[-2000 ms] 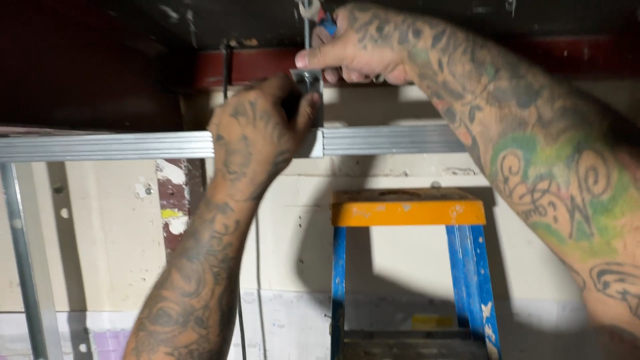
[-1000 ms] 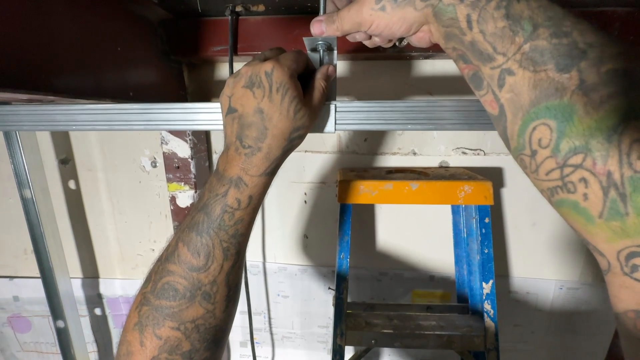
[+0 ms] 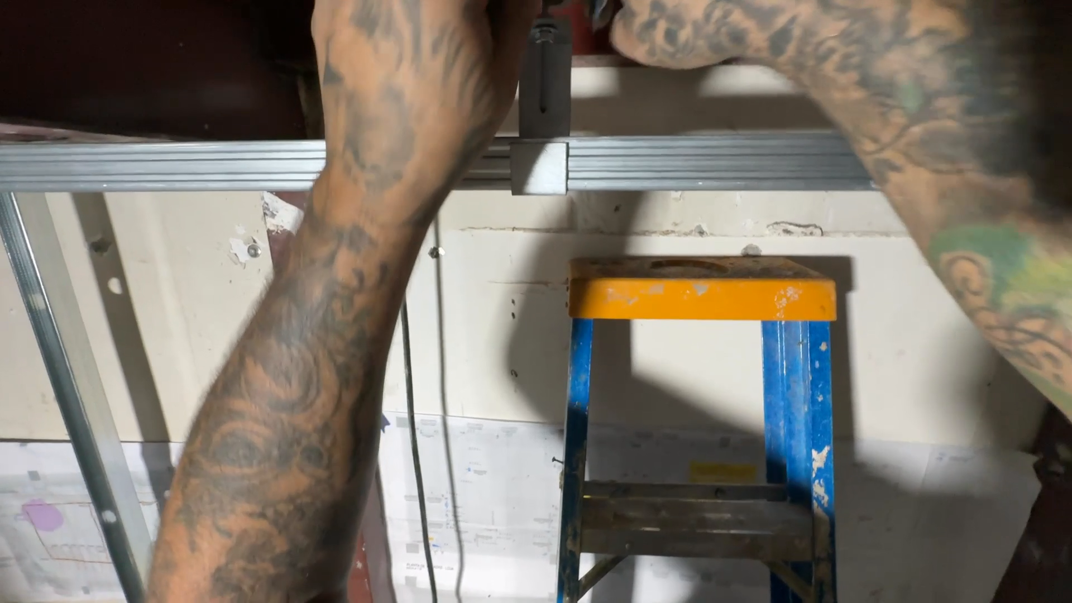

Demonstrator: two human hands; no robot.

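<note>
A horizontal galvanized metal channel point(image 3: 712, 161) crosses the view. A slotted metal bracket point(image 3: 544, 92) stands up from it, its lower end wrapped on the channel's face, with a nut point(image 3: 544, 33) at the top of its slot. My left hand point(image 3: 410, 75) is raised just left of the bracket; its fingers run out of the top edge, so its hold is hidden. My right hand point(image 3: 687, 33) is at the top, right of the bracket, largely cut off. A dark tool part point(image 3: 600, 12) shows beside it, too little of it to name.
A blue stepladder with an orange top point(image 3: 703, 299) stands below the channel. A slanted metal stud point(image 3: 63, 385) is at the left. Behind are a pale wall with pinned paper drawings point(image 3: 494, 469), a hanging cable point(image 3: 414, 435) and a dark red beam point(image 3: 142, 67) above.
Both hands and the bracket's top sit higher in the view, which has shifted. The fingertips of my right hand, on the rod above the bracket a second ago, are now out of frame.
</note>
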